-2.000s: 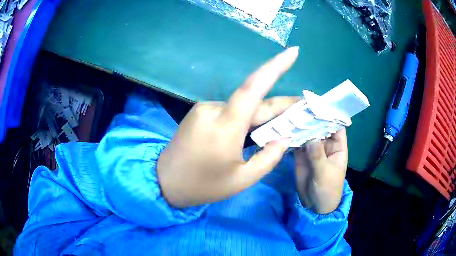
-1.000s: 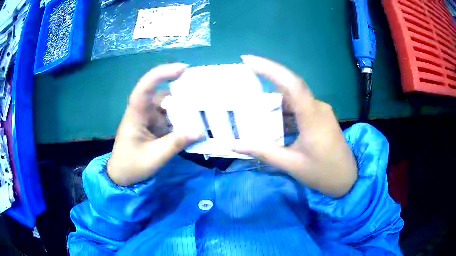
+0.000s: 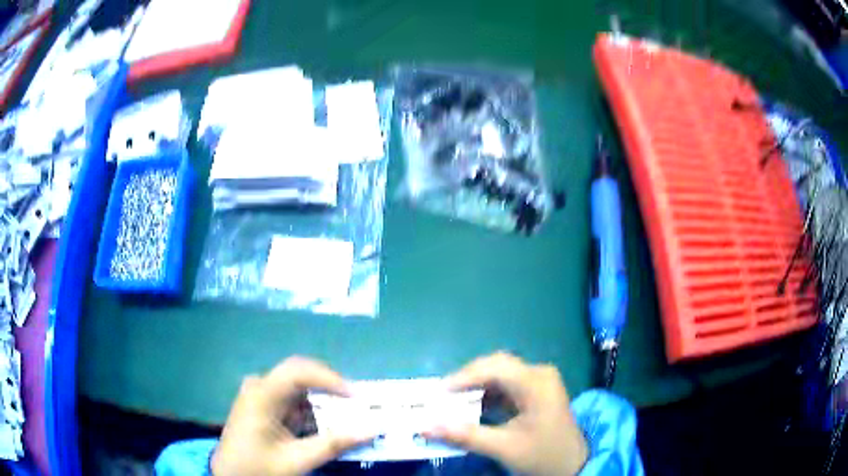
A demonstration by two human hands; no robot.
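Observation:
A white housing is held level between both hands at the bottom middle, near the bench's front edge. My left hand grips its left end, with the thumb on the near side and fingers on the far side. My right hand grips its right end in the same way. Small points stick out along the housing's near edge. The image is somewhat blurred, so finer details of the housing cannot be told.
Blue electric screwdriver lies at right beside a red-orange slotted rack. Stacked white plates lie on a clear bag. A bag of black fittings is right of them. A small blue screw bin and large blue tray are left.
The view has shifted, showing more of the bench. The housing, held in both hands, now sits lower in the picture and is seen more edge-on. Both hands still hold it.

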